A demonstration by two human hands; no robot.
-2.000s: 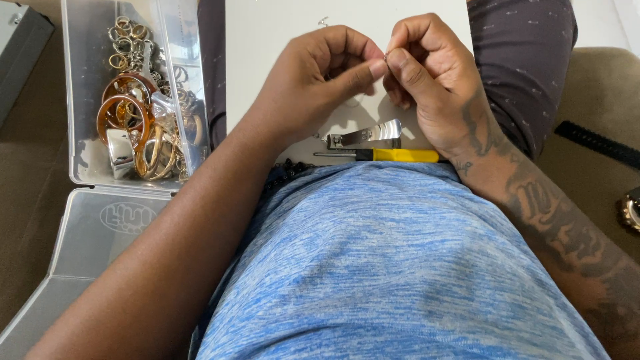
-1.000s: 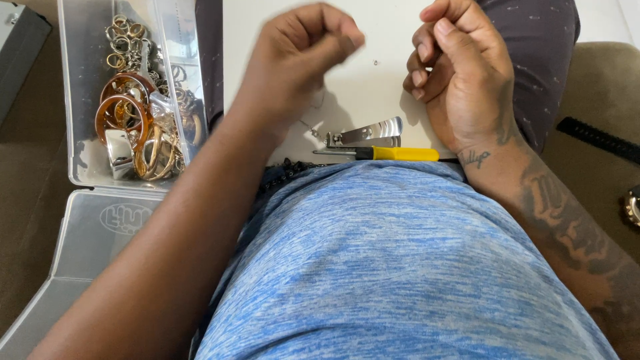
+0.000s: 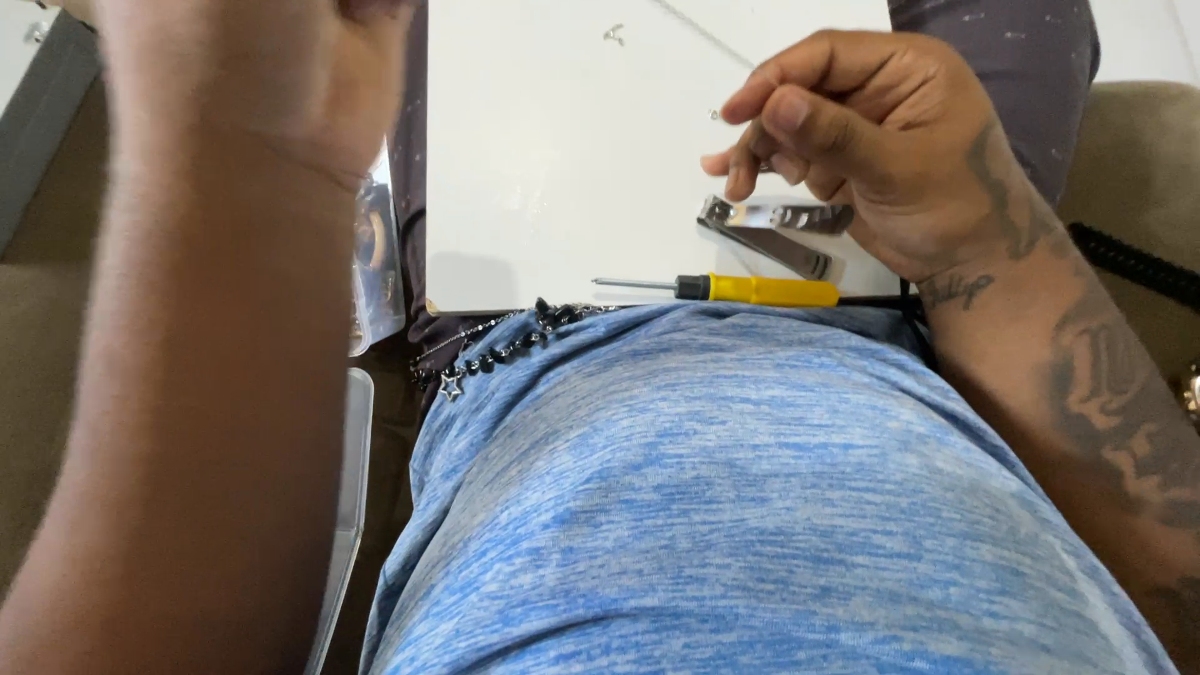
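Note:
My left hand [image 3: 272, 75] is raised at the upper left, blurred, its fingertips mostly cut off by the top edge; whether it holds something is hidden. My right hand [image 3: 872, 141] hovers over a white board [image 3: 544, 159], fingers curled. A thin line like a fine chain [image 3: 703, 33] runs from the top edge towards its index finger; a grip on it cannot be made out. Below the fingers lie a metal nail clipper [image 3: 778, 230], its lever swung out, and a yellow-handled screwdriver [image 3: 769, 291]. Small metal findings [image 3: 614, 36] lie on the board.
A black beaded chain with a star charm [image 3: 451, 385] rests on the blue shirt at the board's lower left corner. My left forearm largely hides a clear plastic box [image 3: 380, 309] and its lid [image 3: 354, 450]. A black strap [image 3: 1134, 262] lies on the right.
My hands were together over the board two seconds ago and are now far apart. The left one has moved up and left, across the box. The thin line near the right hand has come into view.

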